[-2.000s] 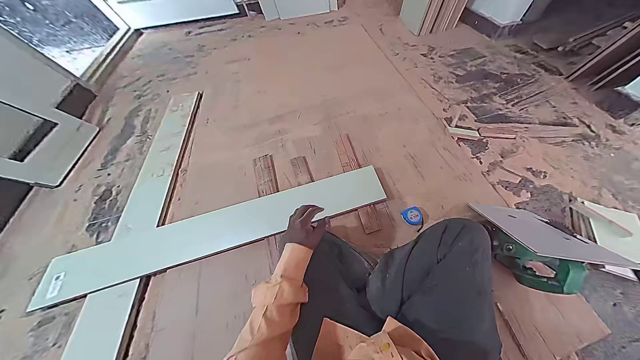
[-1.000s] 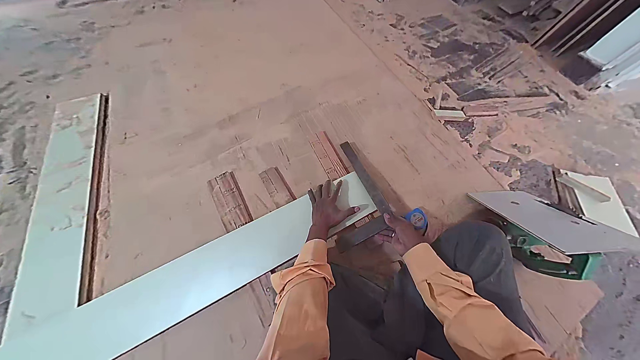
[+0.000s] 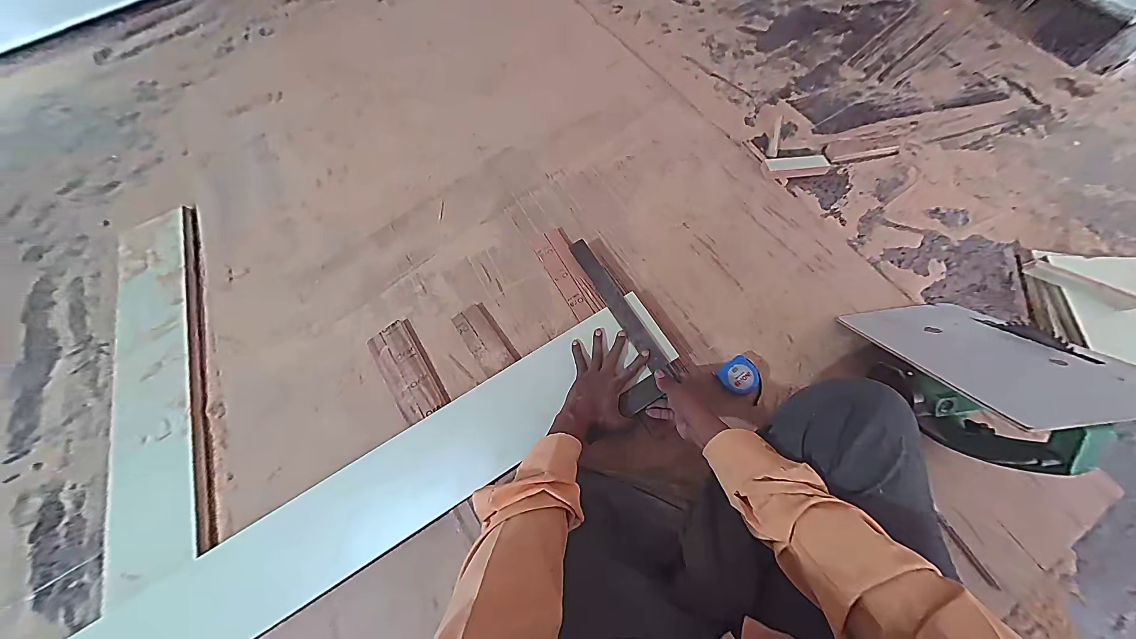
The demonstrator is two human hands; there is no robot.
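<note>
A long white board [image 3: 373, 506] runs diagonally toward my lap, its near right end under a dark try square. My left hand [image 3: 603, 382] lies spread on the board near that end, fingertips by the blade. The square's blade [image 3: 612, 293] crosses the board and reaches past its far edge. My right hand [image 3: 688, 404] is closed at the near end of the square; how its fingers sit around the stock is partly hidden. Just right of this hand rests a blue tape measure [image 3: 739, 375].
A second white board [image 3: 151, 382] meets the first at the left. Short wood strips [image 3: 408, 368] lie beyond the long board. A green power saw with a flat metal table [image 3: 1003, 364] stands at the right, with offcuts [image 3: 797, 166] farther back.
The square has shifted leftward along the board, away from its end. Two seconds ago only my left hand was in view, on the board, without the square.
</note>
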